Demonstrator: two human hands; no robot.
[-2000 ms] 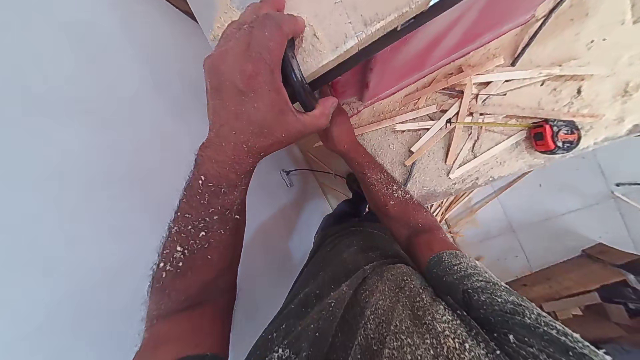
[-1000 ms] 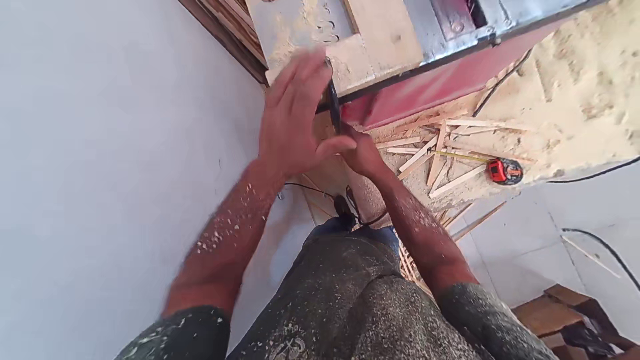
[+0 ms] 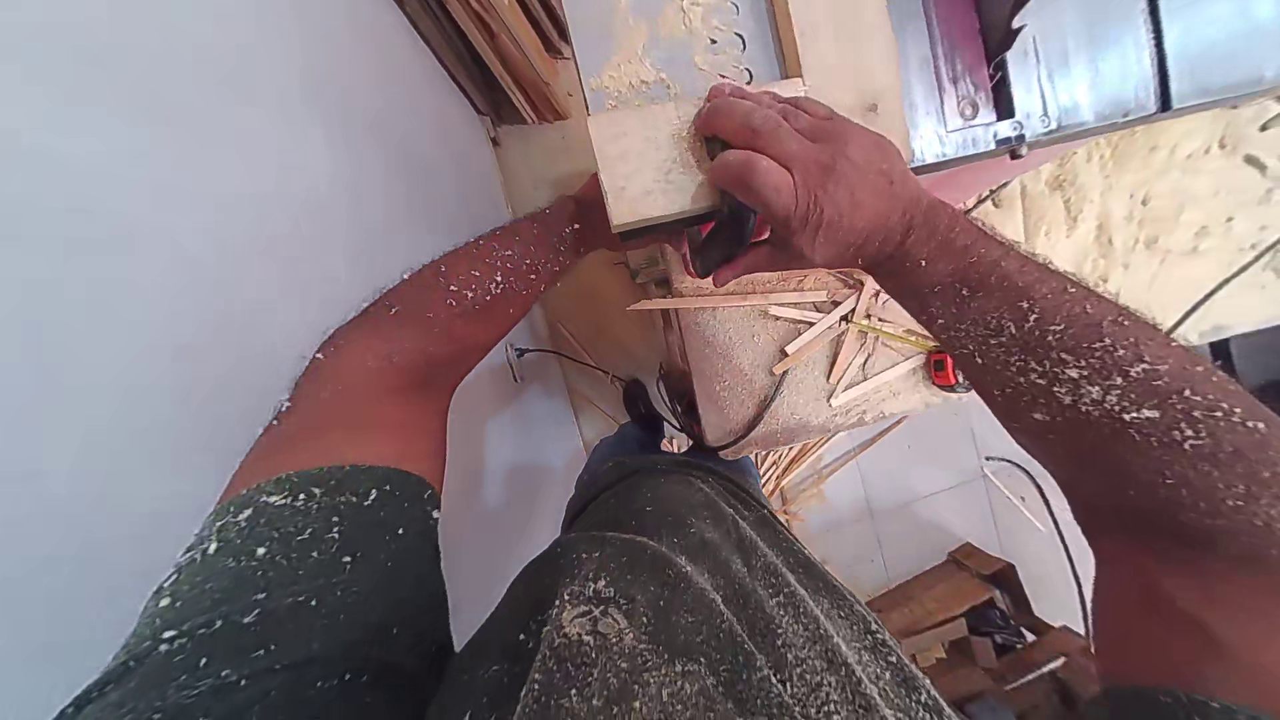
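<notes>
My right hand (image 3: pixel 815 175) is closed around a black curved handle (image 3: pixel 728 235) with red parts near it, at the front edge of a pale wooden board (image 3: pixel 650 165). Its fingers reach over the board's top. What the handle belongs to is mostly hidden by the hand. My left hand (image 3: pixel 597 212) is at the board's left edge, largely hidden behind and below it, so its fingers do not show. Sawdust lies on the board and on the grey metal plate (image 3: pixel 640 50) behind it. Both forearms carry wood shavings.
Thin wood strips (image 3: pixel 850 325) and a red tape measure (image 3: pixel 943 370) lie on a dusty surface at lower right. Metal machine tables (image 3: pixel 1090 75) stand at the upper right. Boards (image 3: pixel 500 60) lean by the white wall. A black cable (image 3: pixel 750 430) hangs near my legs; wood offcuts (image 3: pixel 960 600) sit low right.
My left hand has left the top of the board and is now at its left edge, mostly out of sight. My right hand has come up over the board's front edge. The view has shifted.
</notes>
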